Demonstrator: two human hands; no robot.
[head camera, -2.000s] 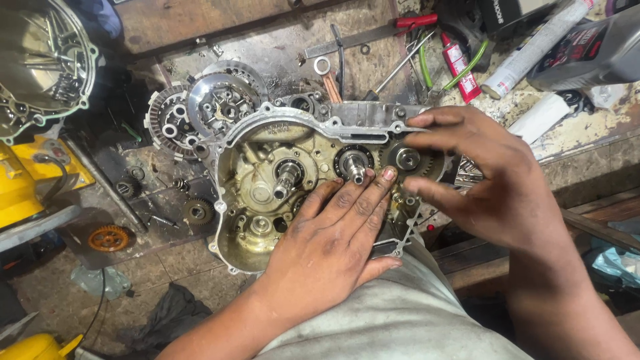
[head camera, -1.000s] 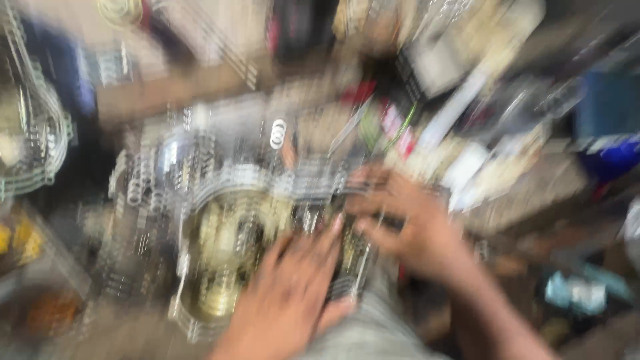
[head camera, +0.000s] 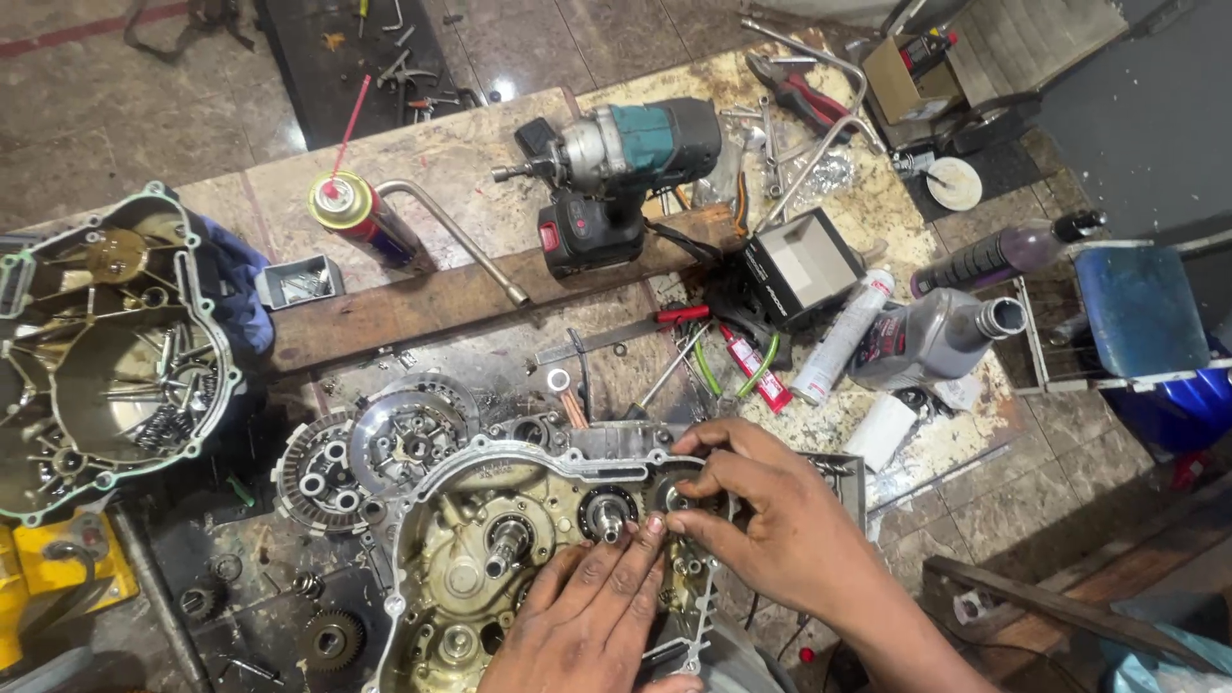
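Observation:
An open metal engine crankcase (head camera: 393, 604) lies in front of me, with two splined shafts standing up inside it. My left hand (head camera: 592, 606) rests flat over its middle, fingertips beside the second shaft (head camera: 606, 517); it grips nothing that shows. On the right side of the case, my right hand (head camera: 760, 510) is curled over a dark gear (head camera: 677, 491), thumb and fingers around its edge; whether they grip it is unclear. Left of the case lie clutch parts, among them a clutch plate (head camera: 414, 433) and a clutch basket (head camera: 322, 481).
A cordless impact wrench (head camera: 635, 144), a spray can (head camera: 346, 207) and an open black box (head camera: 804, 269) stand on the bench beyond the case. Plastic bottles (head camera: 914, 342) are at the right. An engine cover (head camera: 217, 385) holding bolts and springs sits at the left, near a loose gear (head camera: 332, 640).
The view has tilted up, showing more of the bench. My right hand, raised with fingers apart over the gear two seconds ago, has its fingers lower and closer around it. My left hand stays on the case.

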